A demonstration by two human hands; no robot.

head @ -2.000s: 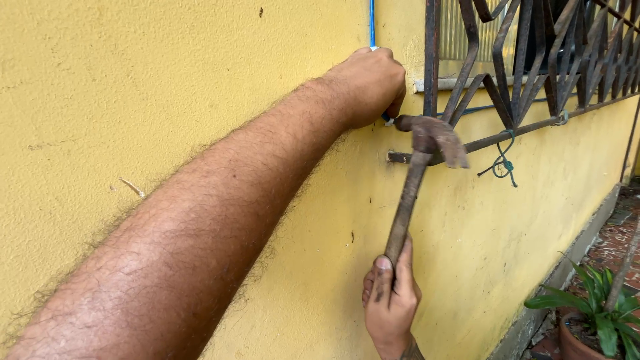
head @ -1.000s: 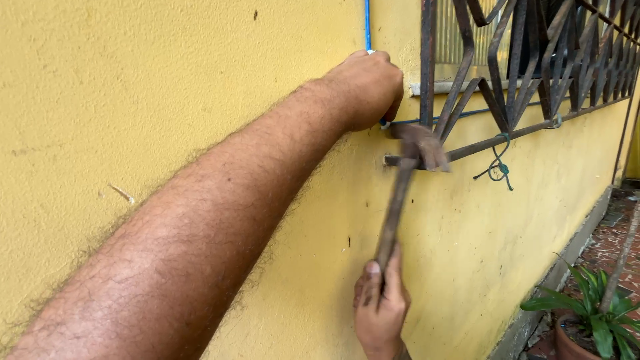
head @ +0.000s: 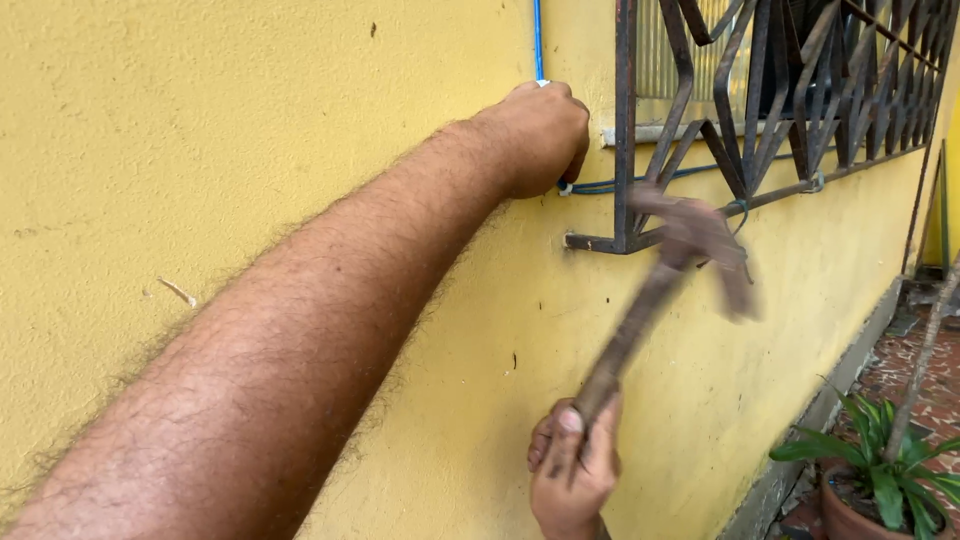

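Note:
My left hand (head: pixel 546 135) presses against the yellow wall (head: pixel 225 150), its fingers curled around blue cable and mostly hidden from view. Above it a blue cable (head: pixel 538 41) runs up the wall, with a bit of white at the knuckles. Just below the fingertips a small white cable clip (head: pixel 565 189) sits where thin blue cables (head: pixel 596 187) lead right behind the window grille. Lower down, my right hand (head: pixel 574 457) grips the wooden handle of a claw hammer (head: pixel 637 322). The hammer's head is blurred, in front of the grille's lower corner and apart from the clip.
A dark metal window grille (head: pixel 624 127) stands out from the wall at the upper right, above a grey ledge (head: pixel 652 135). A potted plant (head: pixel 889 457) with a thin stem is at the lower right, on a patterned floor (head: pixel 911 367) beside the wall's base.
The hammer head, close to my left fingertips in both earlier frames, is now farther right and down, away from them. My left hand stays at the same place on the wall.

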